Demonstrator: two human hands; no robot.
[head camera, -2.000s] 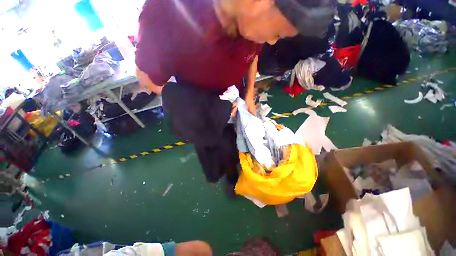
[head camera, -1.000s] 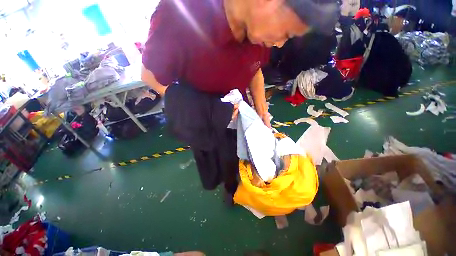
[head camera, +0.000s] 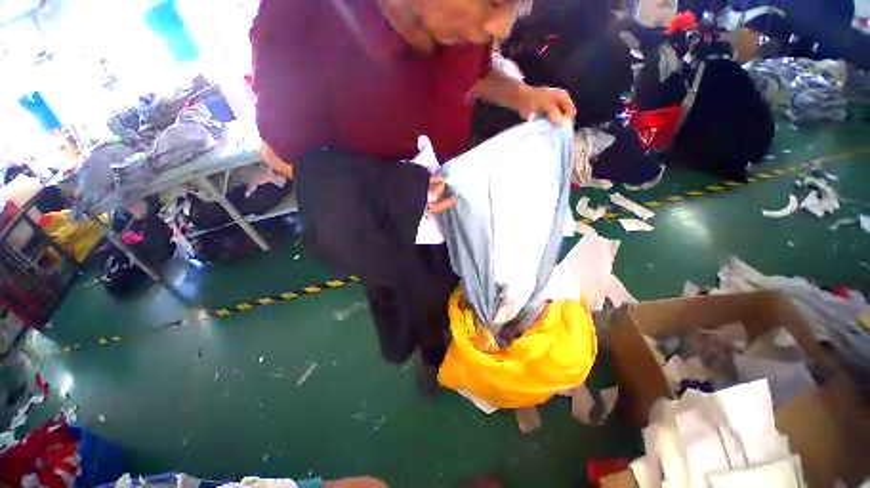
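Observation:
A standing person in a dark red shirt (head camera: 372, 86) holds up a light blue and white garment piece (head camera: 520, 200), one hand at its upper right corner and one at its left edge. The piece is spread between these hands, and its lower end hangs into an open yellow sack (head camera: 520, 367) on the floor. Neither of my hands can be made out. A strip of bare skin shows at the bottom edge, cut off; I cannot tell which body part it is.
A brown carton (head camera: 634, 367) of scraps stands right of the sack, with stacked white pieces (head camera: 725, 438) in front. Offcuts (head camera: 634, 225) lie on the green floor (head camera: 229, 381). A table (head camera: 215, 167) with grey cloth stands at the left. Red and white cloth (head camera: 43, 453) is at the lower left.
The person has raised one hand to the upper right and spread the light blue piece, which hung narrow before. The skin strip at the bottom shows less than two seconds ago.

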